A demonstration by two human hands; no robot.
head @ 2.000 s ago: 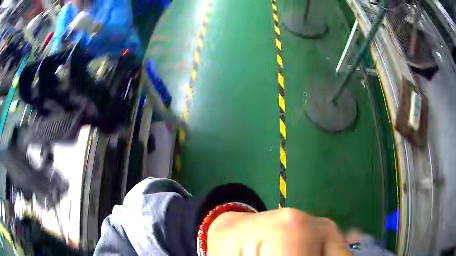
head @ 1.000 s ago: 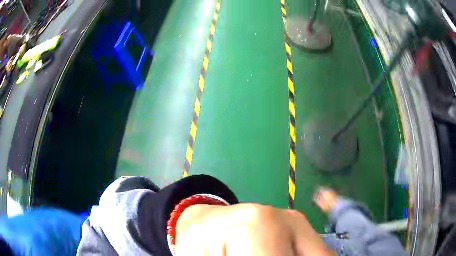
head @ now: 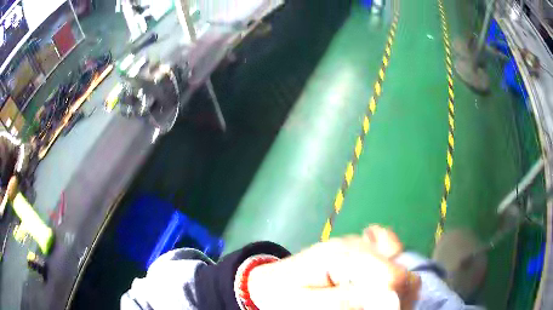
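My left hand [head: 327, 275] is at the bottom centre, overexposed and blurred, with a red bracelet, a black cuff and a grey sleeve at its wrist. Its fingers are bent, and I cannot tell whether they hold anything. My right arm's grey-blue sleeve [head: 430, 281] shows just to the right. My right hand overlaps the left one and cannot be clearly told apart from it. No tool or hose can be made out in the hands.
Yellow-black tape lines [head: 359, 145] run along the green floor [head: 406, 157]. A blue stool [head: 173, 236] stands by the left bench [head: 91, 181], which bears a yellow-green object [head: 33, 224]. A round stand base [head: 461, 260] is at the lower right, beside the right bench.
The view has turned left, so the tape lines sit further right and more of the left bench shows. My right hand, apart from the left a second ago, now overlaps it.
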